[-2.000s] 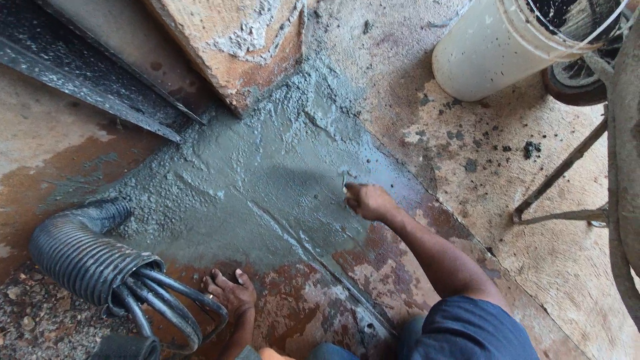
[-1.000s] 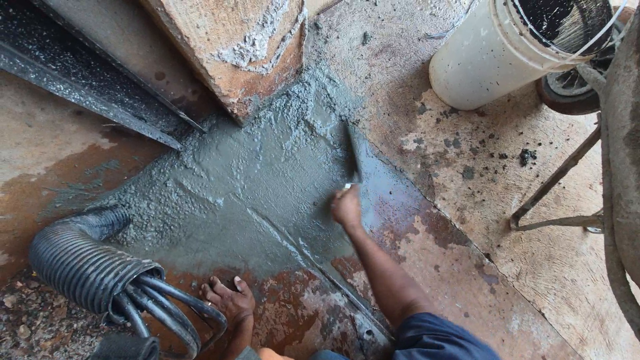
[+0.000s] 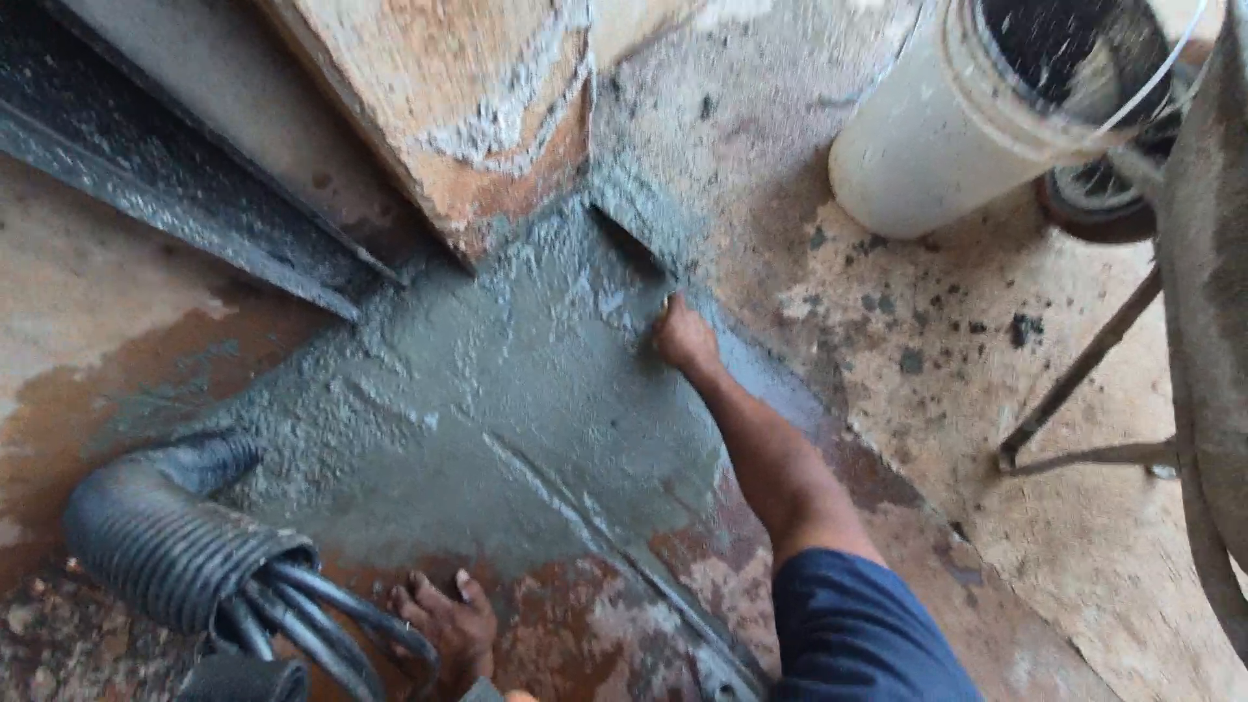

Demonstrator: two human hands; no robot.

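Observation:
My right hand [image 3: 685, 334] is closed round the handle of a trowel [image 3: 629, 239], whose dark blade lies on the wet grey mortar [image 3: 546, 390] near the corner of a concrete-smeared block [image 3: 468, 117]. Only a bit of the handle shows at the fist. At the bottom, my left hand [image 3: 453, 619] rests on the stained floor with its fingers apart, just beside black cables that partly cover it. These cables come out of a corrugated black conduit [image 3: 175, 551] that rises from the mortar's left edge. A straight groove runs through the mortar toward the bottom.
A dark steel channel [image 3: 195, 185] meets the mortar at upper left. At upper right stands a white plastic bucket [image 3: 907, 146] with dark residue inside, beside a small wheel [image 3: 1102, 200]. A mortar-crusted wheelbarrow [image 3: 1209, 322] and its metal leg [image 3: 1082, 370] are at right.
My right hand has moved up with the trowel, from the mortar's right side toward the block's corner. The blade now slants up and left. My left hand has stayed on the floor beside the cables.

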